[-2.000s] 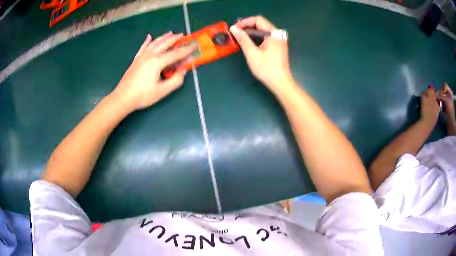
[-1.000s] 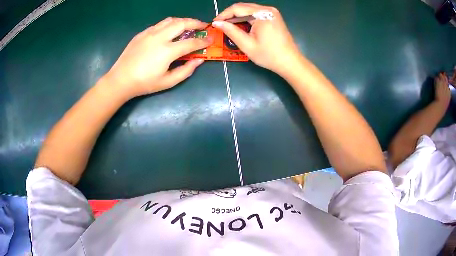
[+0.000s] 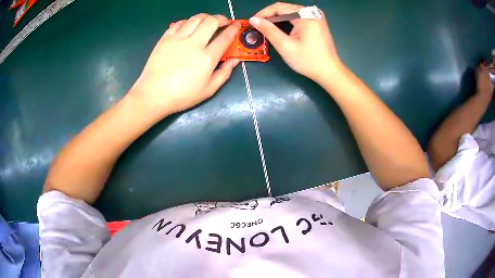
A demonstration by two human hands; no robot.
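Note:
An orange-red housing lies on the dark green surface at the top centre. A round black speaker with a silvery centre sits in its right end. My left hand lies over the left part of the housing, fingers spread along it, and covers what is inside there. My right hand holds a slim dark tool like a pen, with a white wrap at its rear end. The fingertips are at the housing's upper right edge beside the speaker. The tool's tip is hidden by the fingers.
The green conveyor surface has a thin pale seam line running under the housing. A pale edge strip curves at the upper left, with orange-red units beyond it. At the right edge is another person's arm in a white sleeve.
Since one second ago, my left hand has moved right over the housing and hides the green board. My right hand has shifted slightly right, uncovering the speaker.

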